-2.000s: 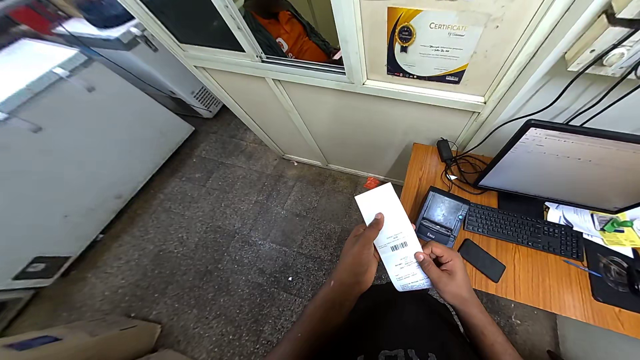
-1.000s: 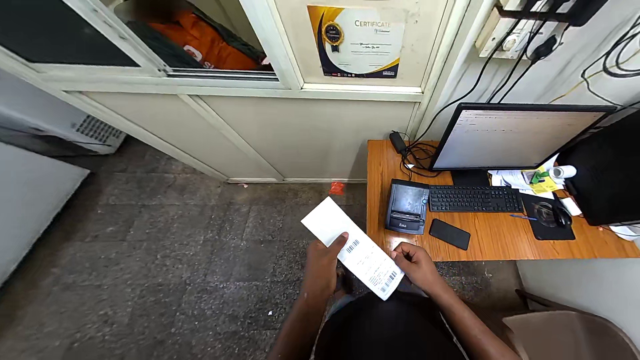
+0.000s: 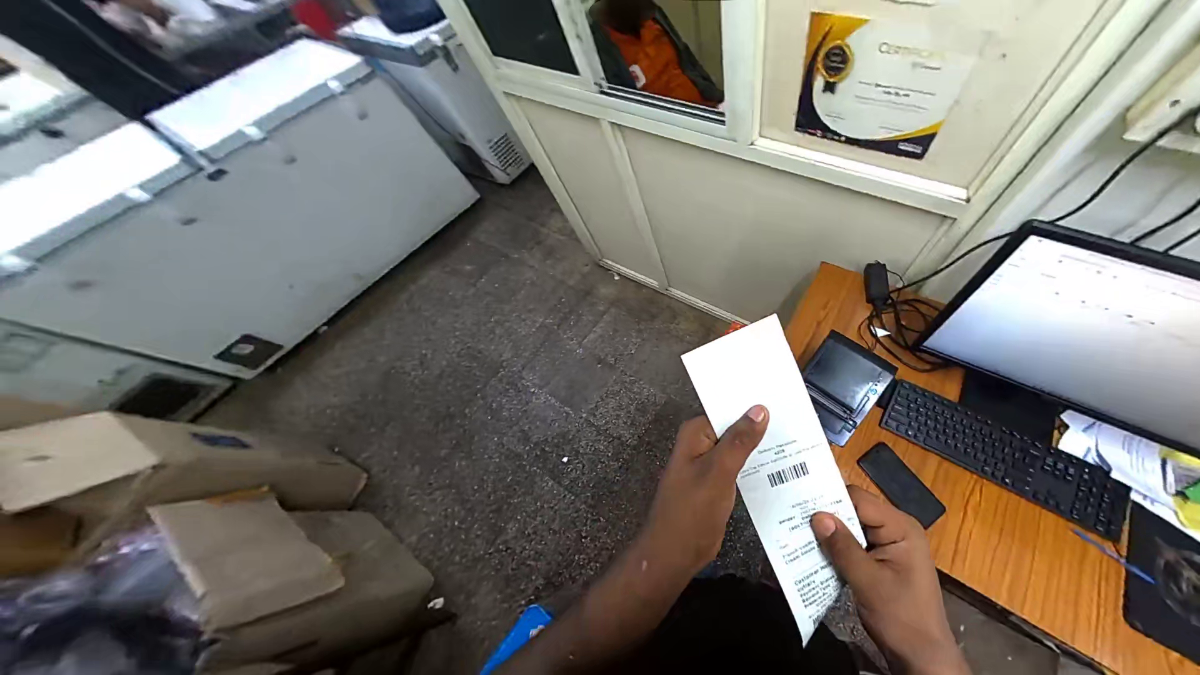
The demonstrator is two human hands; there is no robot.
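A long white printed paper receipt with a barcode is held between both hands, tilted, its blank end pointing up and away. My left hand pinches its left edge near the middle, thumb on top. Lower down, my right hand grips the right edge, thumb over the print. Just beyond the receipt, on the wooden desk, sits a small black receipt printer. A black smartphone lies closest to my right hand, beside a black keyboard.
A monitor, cables and papers occupy the desk. Large chest freezers stand at the left, with open cardboard boxes below them. Behind a window in the partition, a person in orange is partly visible.
The view swung right, then back left. Both hands have kept hold of the receipt throughout, and its tilt has varied.
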